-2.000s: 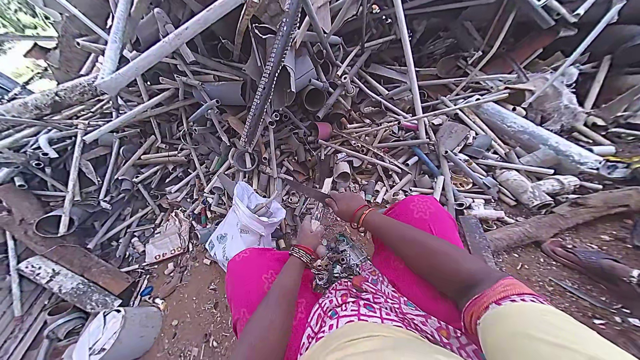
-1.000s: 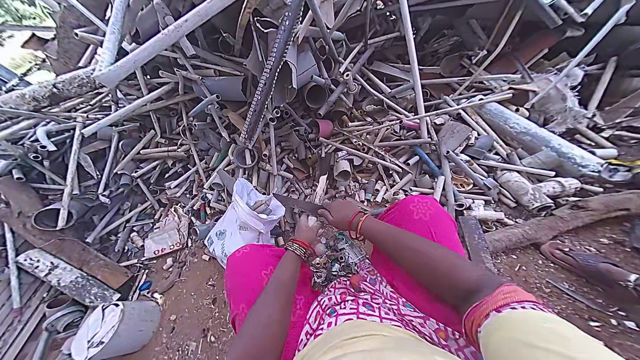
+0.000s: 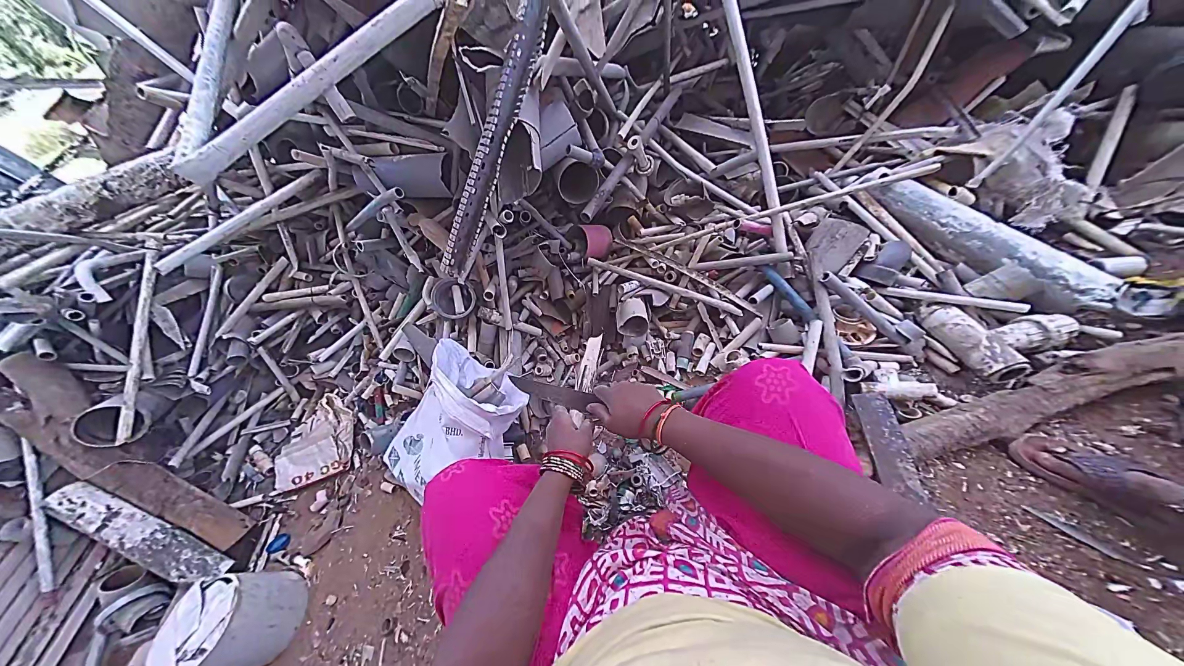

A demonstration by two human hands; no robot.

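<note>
My right hand (image 3: 626,408) is closed around the near end of a flat dark blade (image 3: 553,392), which points left toward the white sack. Just below it, my left hand (image 3: 568,438) grips a small pale piece, mostly covered by the fingers. An upright white woven sack (image 3: 453,430) stands left of my hands, its mouth open with pale pipe pieces inside. Between my knees lies a heap of small mixed scraps (image 3: 624,490). Behind the blade, a light splintered stick (image 3: 588,363) stands among short pipe offcuts (image 3: 546,324).
A large pile of plastic pipes (image 3: 370,231) spreads across the front, with long pipes (image 3: 305,92) jutting up. A grey bucket-like container (image 3: 264,615) sits at lower left beside boards (image 3: 139,532). At right are a thick branch (image 3: 1045,398) and a person's sandalled foot (image 3: 1091,476).
The blade has shifted from a steeper slant beside my left hand two seconds ago to a flatter position above it. Both hands remain close together. The sack stays in place.
</note>
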